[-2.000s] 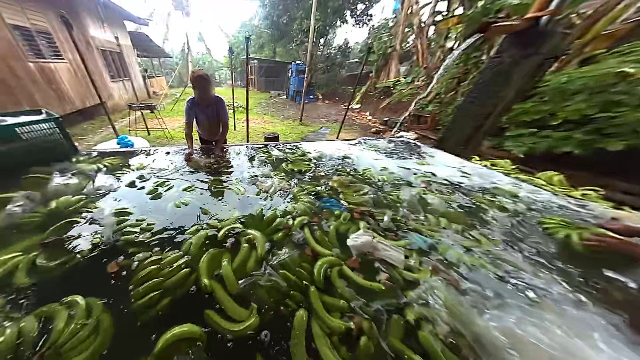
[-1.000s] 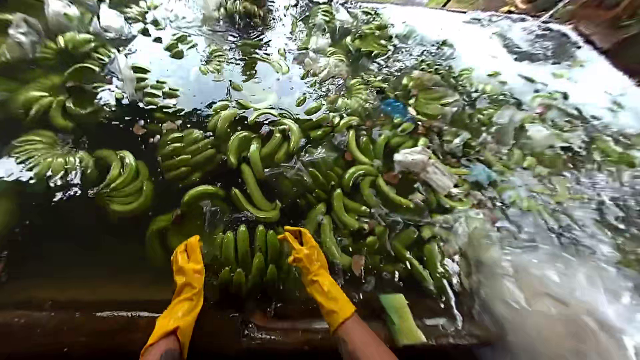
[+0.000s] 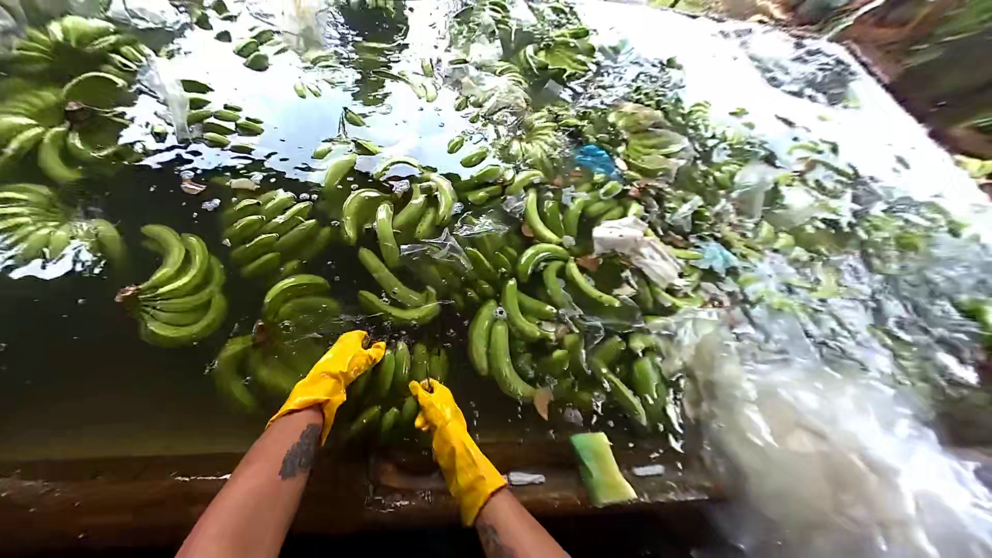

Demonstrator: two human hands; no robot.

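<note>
My left hand (image 3: pixel 341 372), in a yellow rubber glove, has its fingers curled at the upper left of a hand of green bananas (image 3: pixel 399 380) in dark water. My right hand (image 3: pixel 438 403), gloved alike, is at the lower right side of the same bananas, fingers bent. Whether either hand grips anything cannot be told. Another banana hand (image 3: pixel 298 325) lies partly under water just beyond my left hand. A further one (image 3: pixel 182 287) floats to the left. Loose green bananas (image 3: pixel 504 341) float close to the right.
The wet tank edge (image 3: pixel 139 484) runs along the near side, with a green and yellow sponge (image 3: pixel 602 469) on it at right. White plastic (image 3: pixel 639 248) and a blue scrap (image 3: pixel 595 159) float among many bananas. Foaming water (image 3: pixel 814 449) churns at the right.
The view has tilted down from the yard and the person beyond the tank. Since one second ago my hands have come closer together at the near bananas, the left one reaching further out.
</note>
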